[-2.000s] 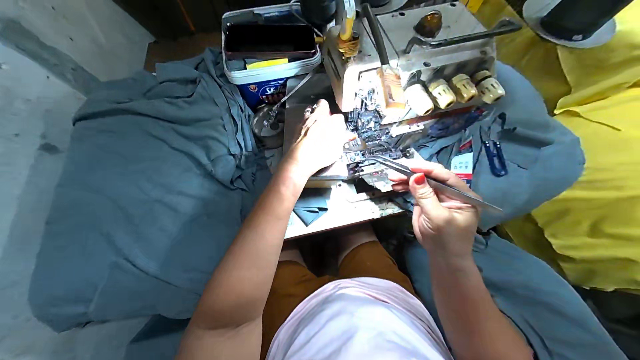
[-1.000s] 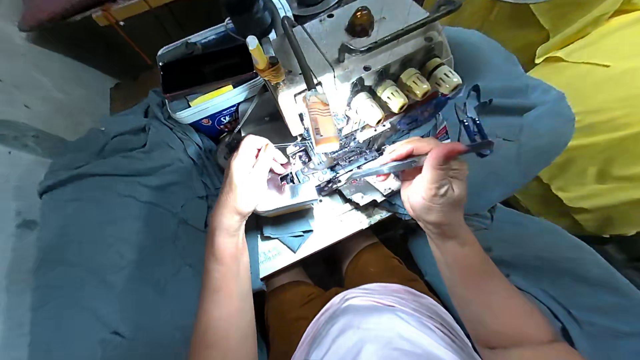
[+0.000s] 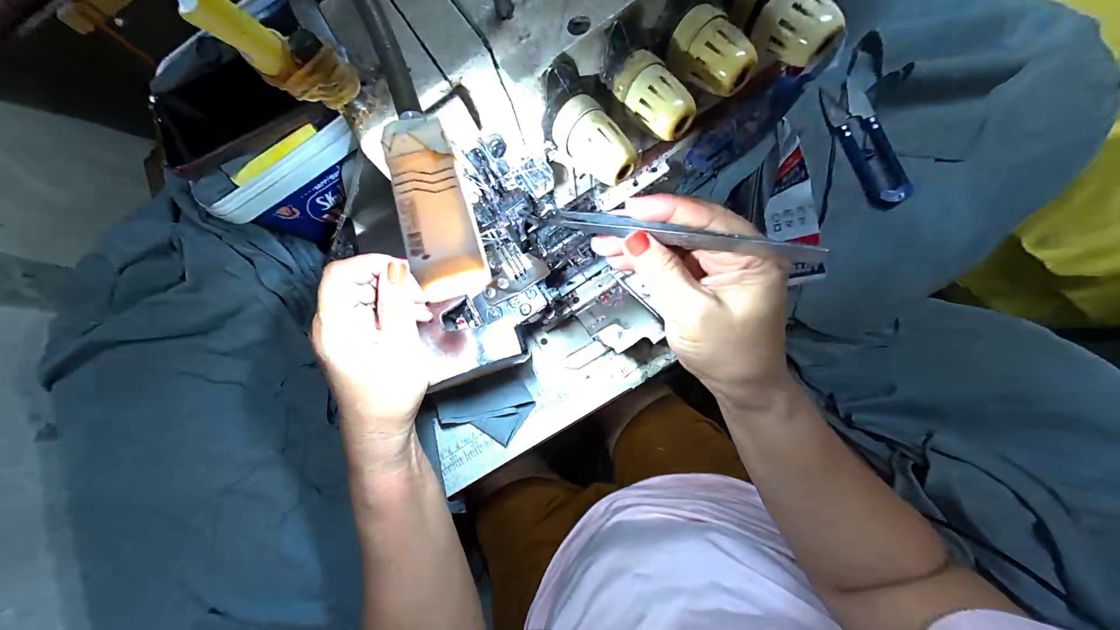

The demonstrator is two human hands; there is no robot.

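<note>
An overlock sewing machine (image 3: 525,44) stands before me with its looper area (image 3: 525,227) exposed and brightly lit. My right hand (image 3: 709,289) grips metal tweezers (image 3: 691,234), whose tips point into the looper parts. My left hand (image 3: 372,332) is at the machine's left side, fingertips together beside the lower end of an orange-tinted clear guard (image 3: 435,210); whether they pinch a thread cannot be told. Cream tension knobs (image 3: 595,140) line the machine's upper right front.
A white and blue tub (image 3: 289,188) stands at the upper left. Thread snips (image 3: 871,153) lie on grey-blue fabric (image 3: 989,96) at the right. More fabric (image 3: 184,437) is heaped at the left. A folded fabric scrap (image 3: 490,407) lies near the table's front edge.
The view has moved closer to the machine. My left hand has shifted from the looper area to the machine's left side. The tweezers stay in my right hand, their tips still among the machine parts.
</note>
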